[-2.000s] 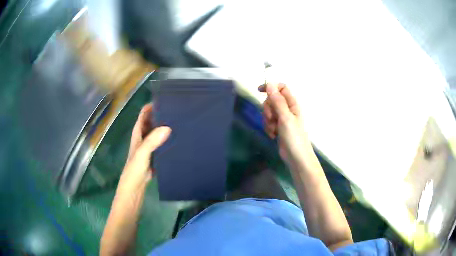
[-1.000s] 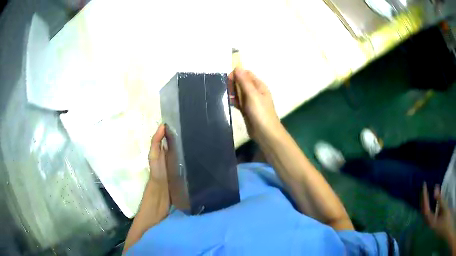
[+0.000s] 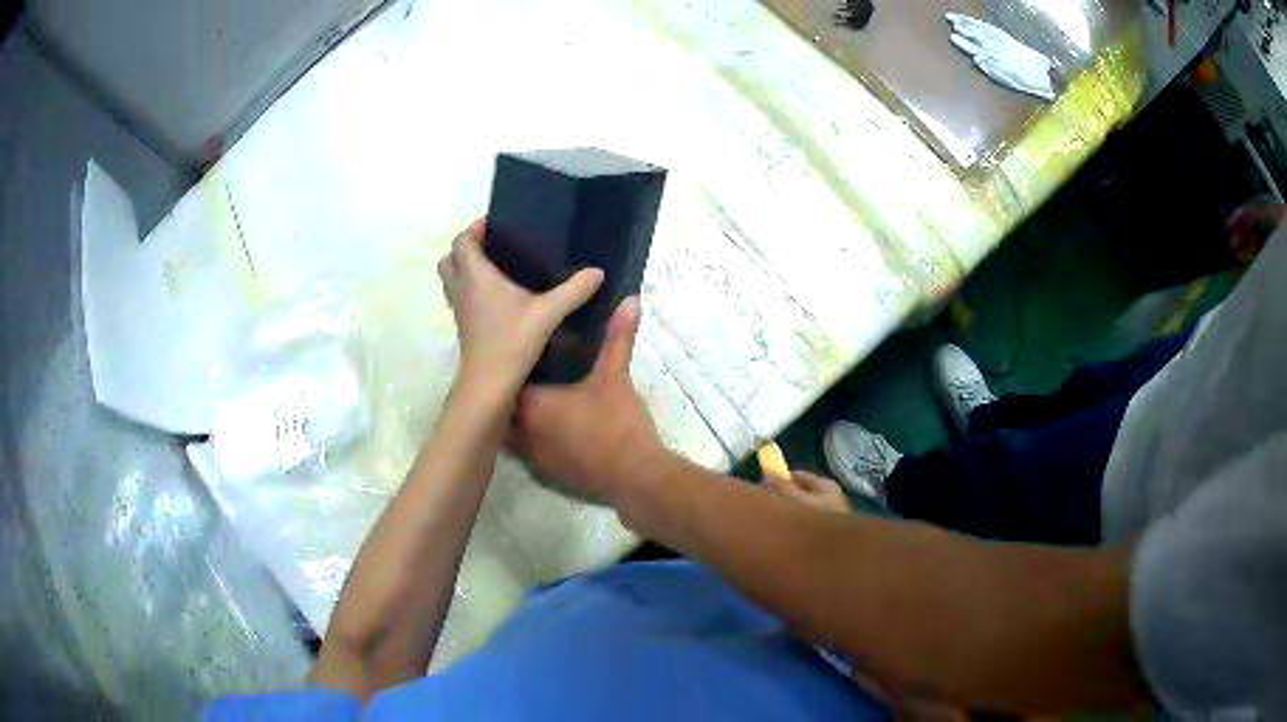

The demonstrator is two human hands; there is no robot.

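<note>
A dark box (image 3: pixel 572 254) is held upright and slightly tilted over the pale table. My left hand (image 3: pixel 494 310) grips its left side, thumb across the front. Another person's hand (image 3: pixel 586 423) reaches in from the right and holds the box's lower end. My right hand (image 3: pixel 816 490) shows only partly below that person's forearm, closed on a thin yellow-tan stick (image 3: pixel 772 460), perhaps a cutter. My right forearm is mostly hidden.
The pale table (image 3: pixel 790 212) bears clear film (image 3: pixel 289 409) at left. A white glove (image 3: pixel 1005 54) lies on a brown board (image 3: pixel 903 50) at upper right. A person in a grey top (image 3: pixel 1214 494) stands close at right. A black bin (image 3: pixel 1164 198) is beyond.
The box has moved up and away from my body and turned. The other person has stepped close and taken hold of it. My right hand has left the box's side and moved down-right.
</note>
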